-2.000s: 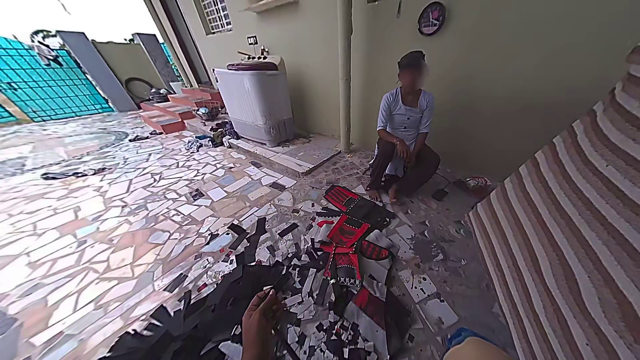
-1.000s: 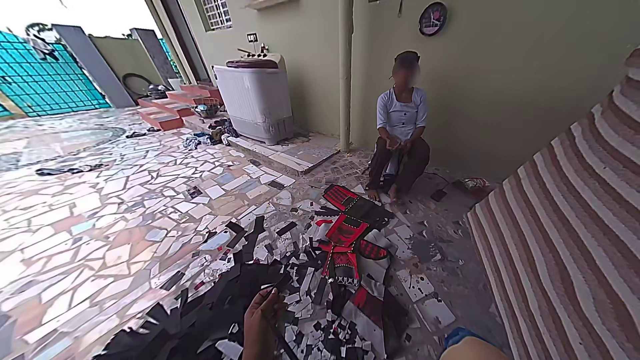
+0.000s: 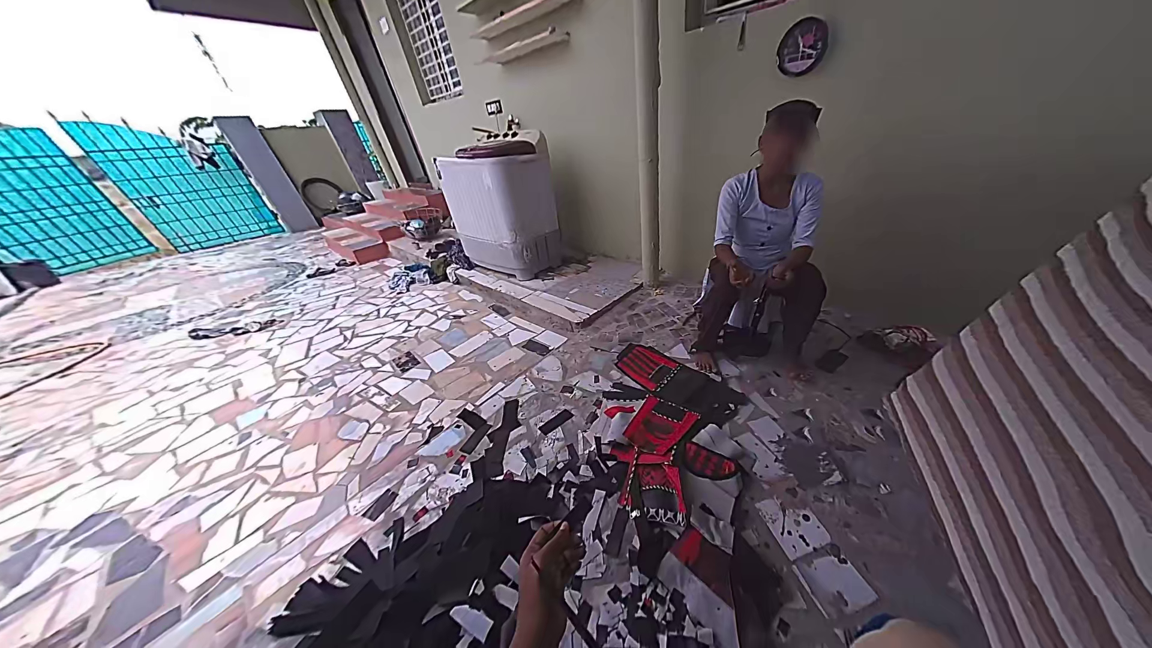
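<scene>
My left hand [image 3: 545, 565] is low in the view, over a heap of black strips [image 3: 432, 558]. Its fingers are pinched on a small dark piece that I cannot make out clearly. A thin dark length runs beside the wrist to the bottom edge. Right of the hand lie red and black decorated fabric pieces [image 3: 660, 425] with pale studs or beads along their edges. Small black and white scraps [image 3: 630, 612] are scattered between the hand and these pieces. My right hand is not in view.
A person [image 3: 768, 225] sits against the wall, hands near the knees. A striped cloth [image 3: 1035, 423] slopes along the right side. A white washing machine [image 3: 504, 211] stands beside red steps [image 3: 378, 220]. Broken-tile paving [image 3: 270, 405] spreads left. Skin and blue cloth show at bottom right.
The seated person's hands have come up from low between the legs and are now apart above the knees. My left hand stays pinched in about the same place.
</scene>
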